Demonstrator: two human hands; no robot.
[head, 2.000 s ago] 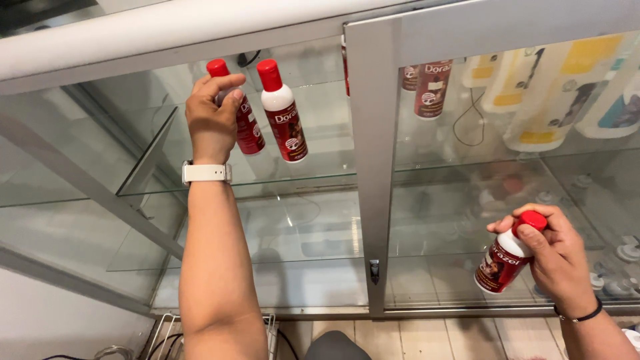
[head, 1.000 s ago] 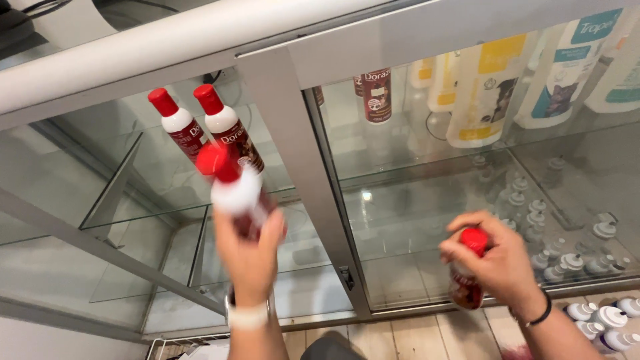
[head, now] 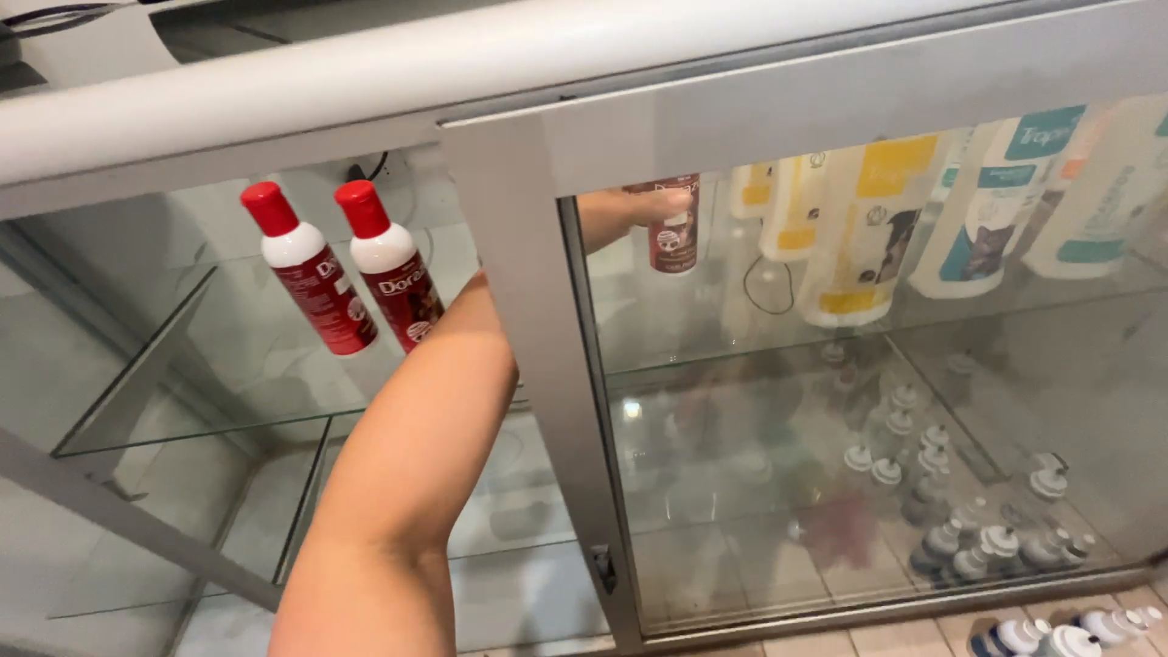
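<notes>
My left arm comes up from the bottom and reaches through the cabinet's open left side, behind the metal upright. Through the glass pane my left hand (head: 655,208) shows at a red-labelled Doraz bottle (head: 673,246), its fingers across the upper label; the bottle's top is hidden by the door frame, and whether the hand grips it I cannot tell. Two white bottles with red caps and red labels stand on the glass shelf in the left opening: one at left (head: 324,297), one beside it (head: 392,274), partly behind my forearm. My right hand is out of view.
Large bottles with yellow labels (head: 862,228) and teal labels (head: 990,210) stand behind the glass on the right. The metal upright (head: 538,365) divides the front. Small white-capped bottles (head: 1017,636) stand on the tiled floor at lower right. A black plug and cable (head: 360,173) are at the back.
My left hand, which held a red-capped bottle in the left opening, has reached right behind the upright. My right hand, with another such bottle, has left the view.
</notes>
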